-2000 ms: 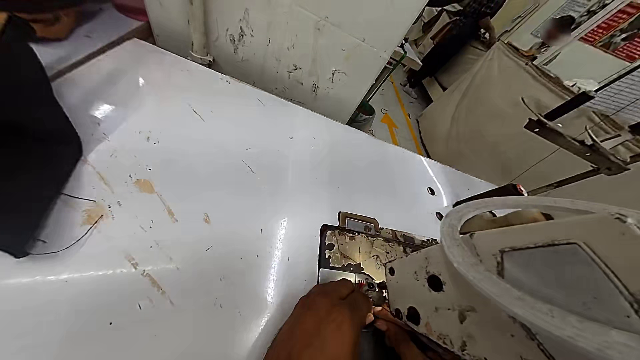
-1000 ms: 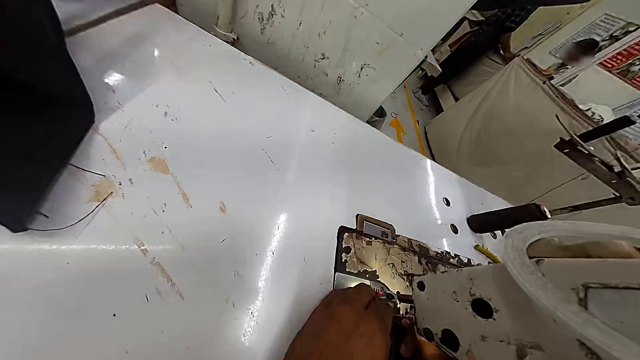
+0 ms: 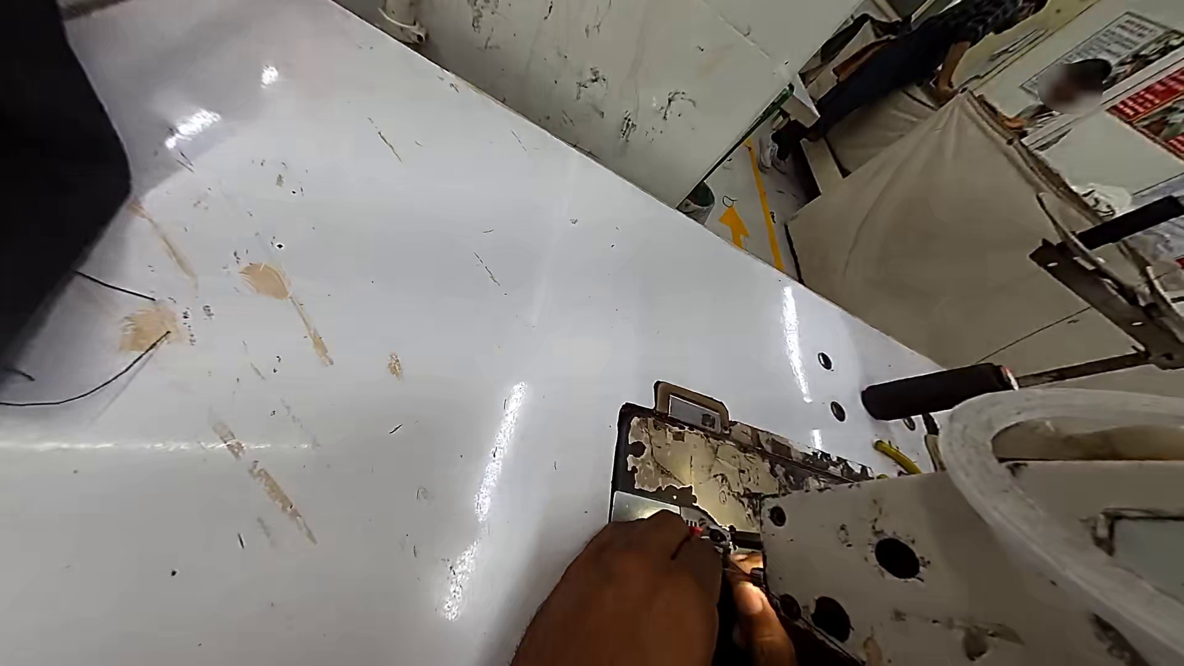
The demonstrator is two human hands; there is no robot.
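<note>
A worn industrial sewing machine point(image 3: 856, 564) stands at the lower right, its metal bed point(image 3: 703, 462) chipped and lit by a small lamp glow. My left hand point(image 3: 638, 592) lies at the near end of the bed beside the needle area, back of the hand up, fingertips out of sight. Close to its right, the fingers of my right hand point(image 3: 760, 615) reach in under the machine head, partly covered by it. A small red thing shows by the left fingers. Whether either hand grips anything is hidden.
The white table point(image 3: 370, 462) is scratched and stained. Black fabric point(image 3: 55, 166) with loose threads is at the left. A black-gripped metal rod point(image 3: 939, 391) juts over the table's far edge. Beyond are a pale panel point(image 3: 629, 83), a cloth-covered surface point(image 3: 916, 213) and people.
The view has shifted somewhat. The right hand shows less than two seconds ago, more of it now behind the machine head; both hands remain by the needle area.
</note>
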